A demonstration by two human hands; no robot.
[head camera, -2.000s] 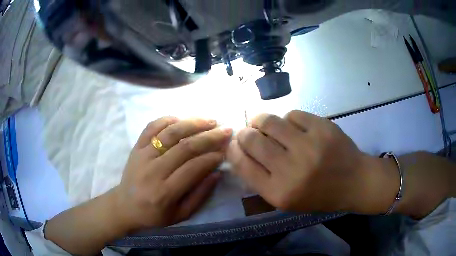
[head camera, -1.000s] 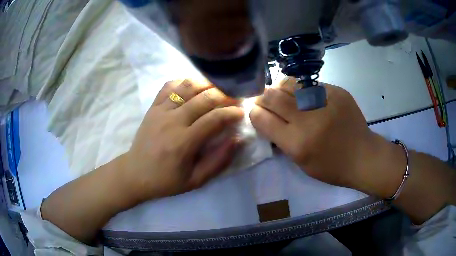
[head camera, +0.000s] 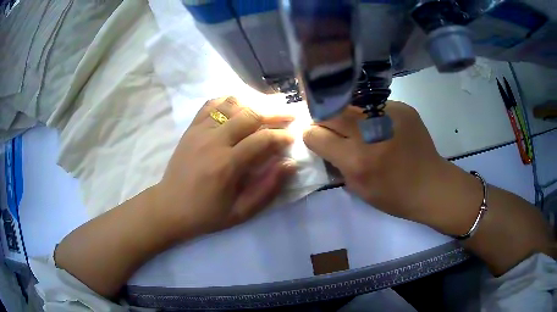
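Note:
Cream padded cloth point(head camera: 122, 146) with a smooth white layer point(head camera: 183, 79) runs from the upper left to under my hands. My left hand point(head camera: 214, 164) lies on it, a gold ring on one finger, thumb and forefinger at the cloth's edge. My right hand point(head camera: 385, 158), with a silver bracelet at the wrist, pinches the cloth's edge close to the left fingertips. Both sit just below the sewing machine head point(head camera: 262, 42). The needle area point(head camera: 293, 94) is washed out by bright light, and a machine part covers some of the right fingers.
A stack of beige-grey pieces point(head camera: 30, 61) lies at the upper left. Thin orange and dark sticks point(head camera: 518, 125) lie at the right. A brown patch point(head camera: 330, 262) sits near the ruled grey table edge point(head camera: 293, 295). A blue strip point(head camera: 13, 177) shows at the left.
Both hands have moved up towards the machine head with the cloth since the oldest frame. The view has also shifted. The brown patch, partly covered earlier, now shows whole.

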